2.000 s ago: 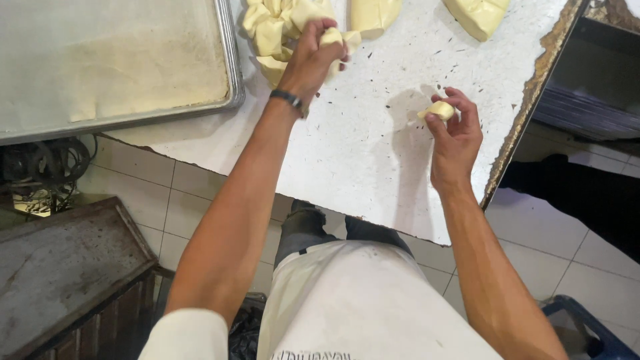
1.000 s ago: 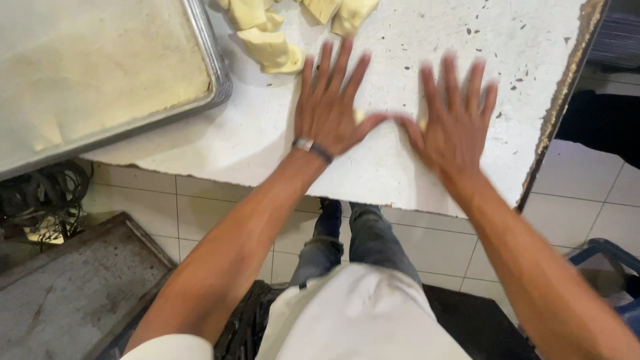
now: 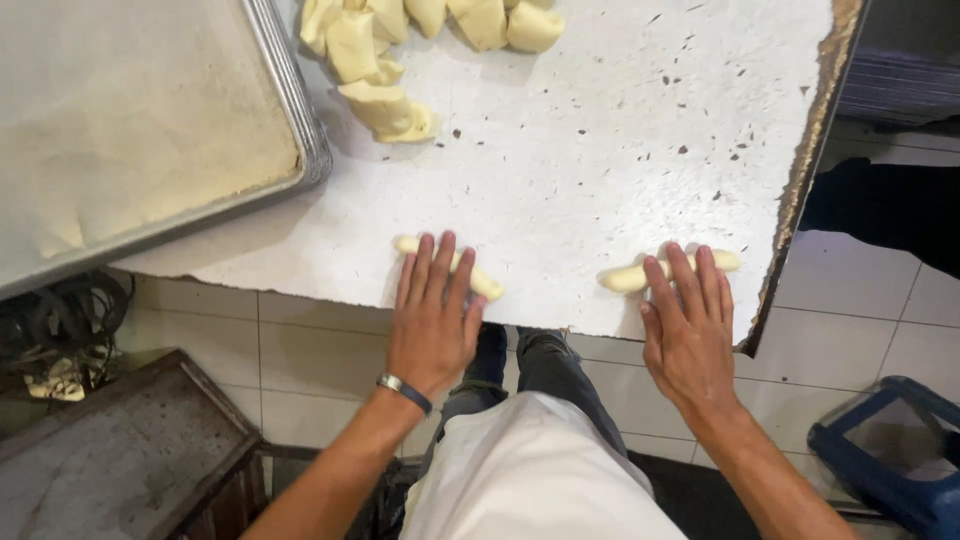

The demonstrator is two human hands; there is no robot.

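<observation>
My left hand [image 3: 435, 315] lies palm down near the front edge of the white worktable [image 3: 540, 172], its fingers across a short dough rope [image 3: 486, 285]. To the right, near the table's corner, the fingers of my right hand [image 3: 690, 322] rest flat over another dough rope [image 3: 626, 280], whose two ends show on either side. Neither hand grips its rope; both press from above. Several cut dough pieces [image 3: 352, 45] sit together at the top, and a separate clump [image 3: 386, 112] lies just below them.
Stacked metal baking trays [image 3: 300, 142] cover the table's left side. The table's chipped right edge [image 3: 806, 142] runs past my right hand. Below are a brown-framed surface [image 3: 112, 442], a blue plastic crate [image 3: 847, 442] and dark cables [image 3: 75, 315]. A person's dark-clothed leg [image 3: 885, 210] is at the right.
My hands, almost touching at the thumbs a second ago, have moved apart. Two seconds ago they held dough pieces above the table; now a dough rope lies under each hand.
</observation>
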